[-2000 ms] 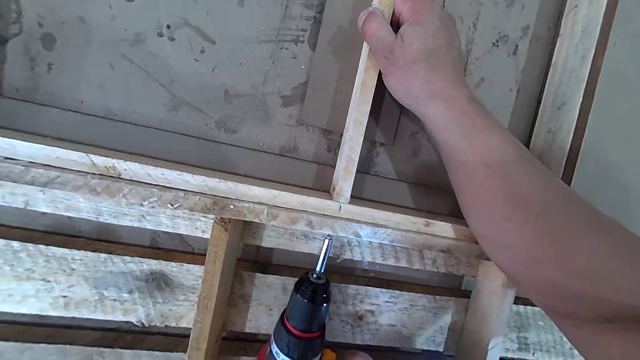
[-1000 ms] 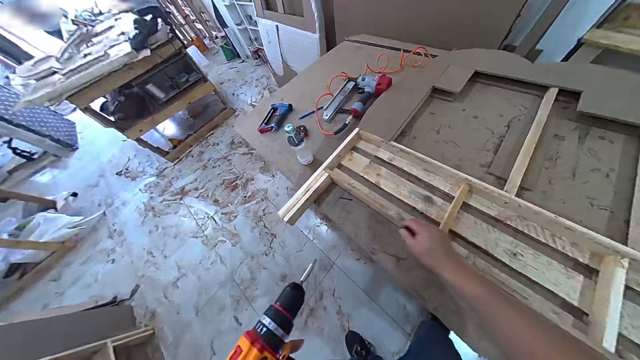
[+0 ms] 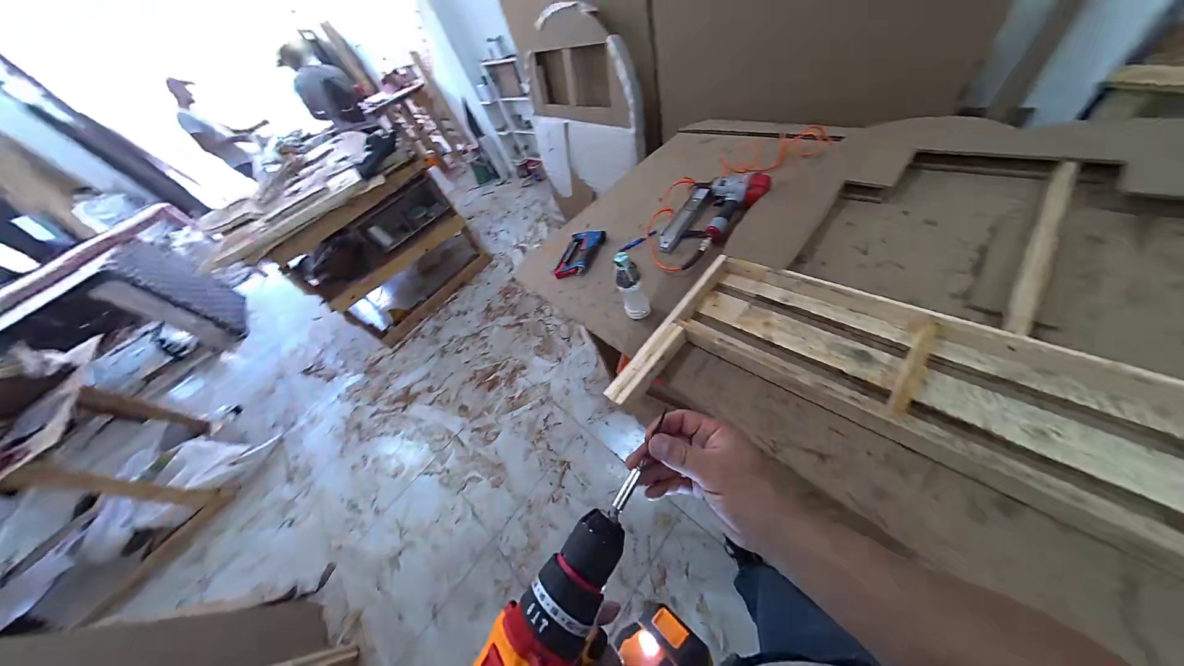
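My left hand (image 3: 608, 614), mostly hidden, holds an orange, red and black cordless drill (image 3: 564, 592) whose work light is lit. A metal driver bit (image 3: 627, 490) points up and right from the chuck. At the bit's tip, my right hand (image 3: 689, 455) pinches a thin dark piece (image 3: 659, 423), seemingly a screw. Just beyond that hand lies a slatted wooden frame (image 3: 823, 388) with short crosspieces. Behind the frame, a loose-looking wooden strip (image 3: 1043, 250) reaches across a cut-out in the brown board.
On the board-topped table (image 3: 555, 291) are a pneumatic nailer (image 3: 717, 208) with an orange hose, a blue and red staple gun (image 3: 580, 253) and a plastic bottle (image 3: 632, 287). Another workbench (image 3: 370, 259) stands left, with two people behind it. Scraps litter the tiled floor (image 3: 416, 481).
My right hand has let go of the wooden strip, passed over the frame and come to the drill bit's tip. The view has swung widely to the left.
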